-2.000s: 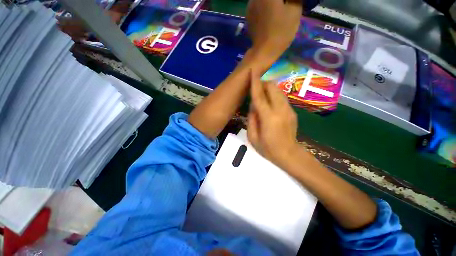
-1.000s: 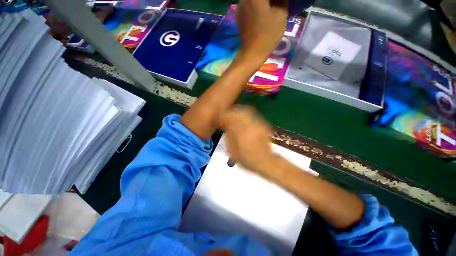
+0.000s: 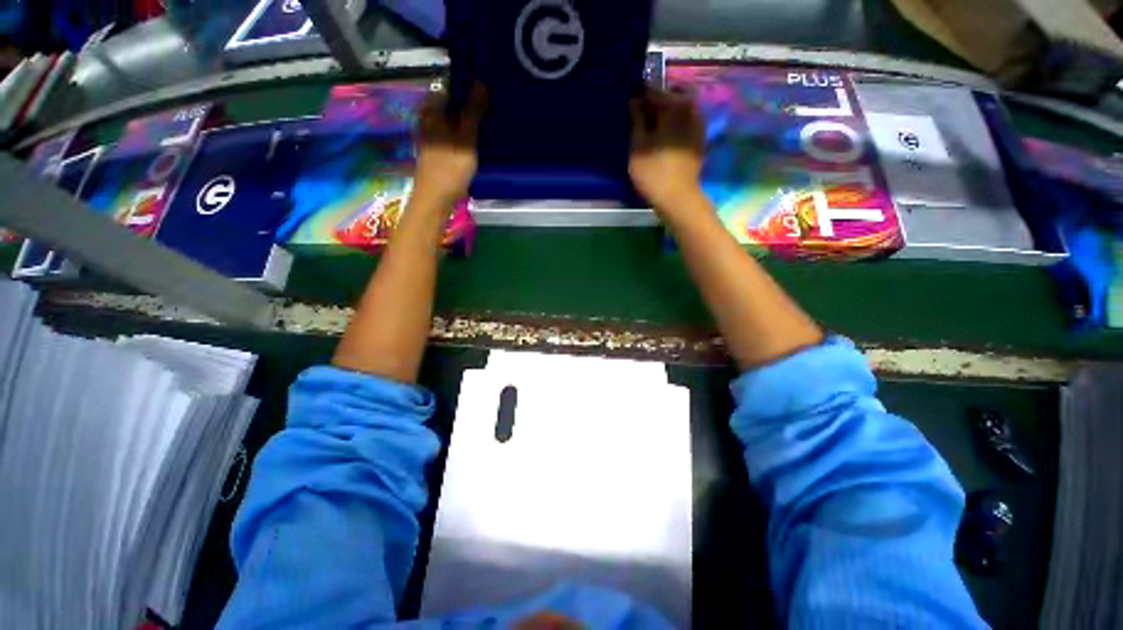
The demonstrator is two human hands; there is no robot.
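A navy logo panel (image 3: 554, 111) is held up by both hands over an open box (image 3: 567, 214), whose pale front wall shows below it. My left hand (image 3: 451, 142) grips the panel's left edge. My right hand (image 3: 666, 145) grips its right edge. The panel's top is cut off by the picture's upper edge, and what lies inside the box is hidden. A white insert sheet (image 3: 567, 480) with a dark oblong slot lies on the bench in front of me, between my forearms.
Swirl-printed cartons (image 3: 788, 160) lie on the green conveyor (image 3: 579, 283). A grey open box (image 3: 954, 179) is at right, a navy one (image 3: 228, 203) at left. Insert stacks stand left (image 3: 86, 492) and right (image 3: 1094, 492). Black objects (image 3: 986, 529) lie at right. A grey post (image 3: 136, 234) slants at left.
My hands have moved apart and now hold the navy panel at both sides. The white insert is uncovered. The view has shifted, and the right stack and black objects show more fully.
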